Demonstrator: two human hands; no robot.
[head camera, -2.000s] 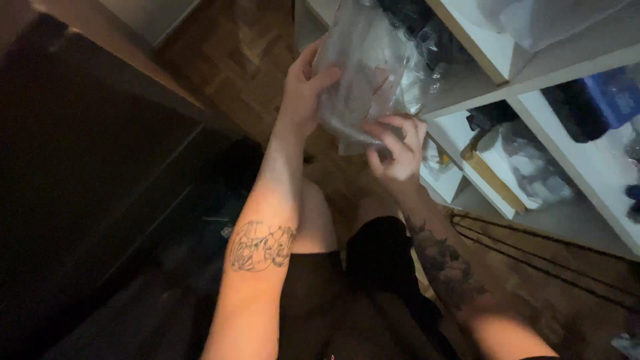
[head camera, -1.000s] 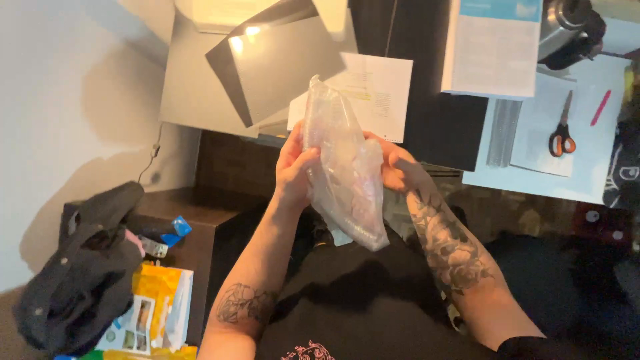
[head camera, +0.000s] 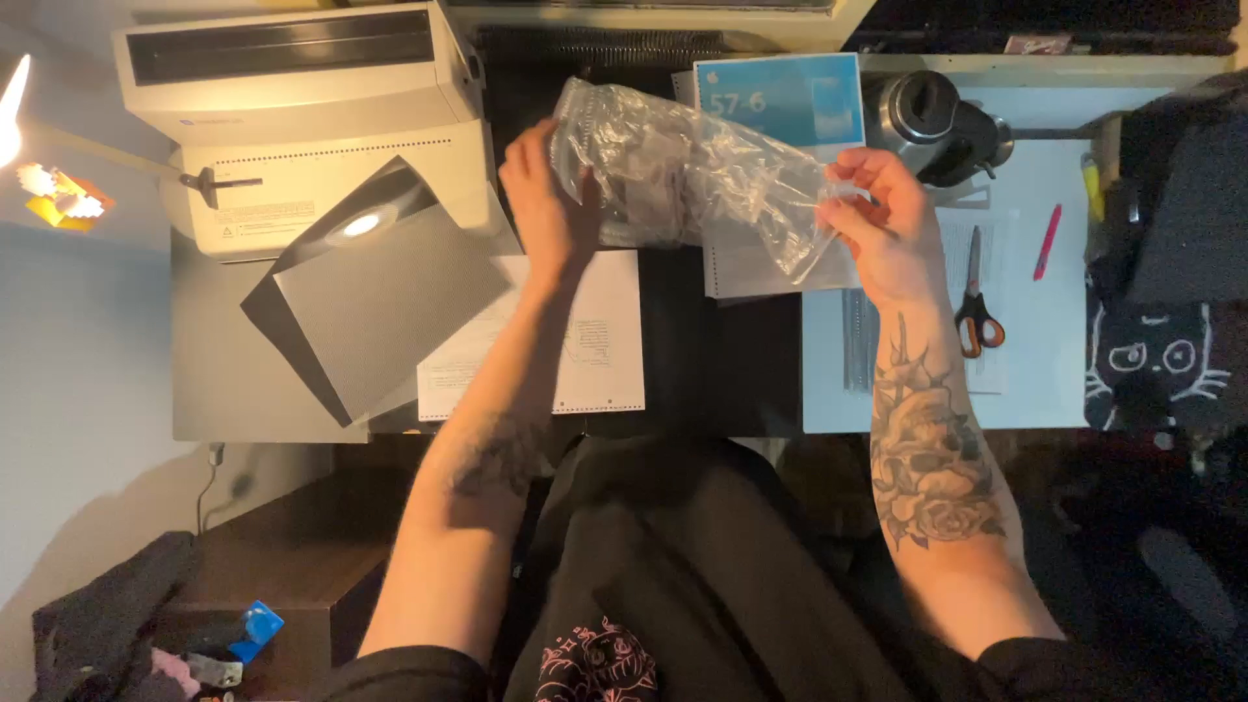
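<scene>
A clear plastic bag (head camera: 682, 175) is stretched between my two hands above the desk, with small items inside that I cannot make out. My left hand (head camera: 556, 200) is at the bag's left end, its thumb against the plastic. At the right end, my right hand (head camera: 873, 210) pinches a corner of the bag between thumb and fingers. Under the bag's right part lies a bound booklet (head camera: 780, 102) with a blue and white cover. Punched paper sheets (head camera: 600, 341) lie below my left hand.
A binding machine (head camera: 312, 136) stands at the back left, with dark and translucent cover sheets (head camera: 390, 283) before it. To the right are a metal kettle (head camera: 916, 117), scissors (head camera: 978, 302), plastic binding combs (head camera: 858, 341) and a pink pen (head camera: 1048, 242). A lamp (head camera: 12, 112) shines at far left.
The view has swung from a shelf to the desk. One second ago both hands held the bag close together near my body; now it is spread out sideways over the desk, my hands farther apart.
</scene>
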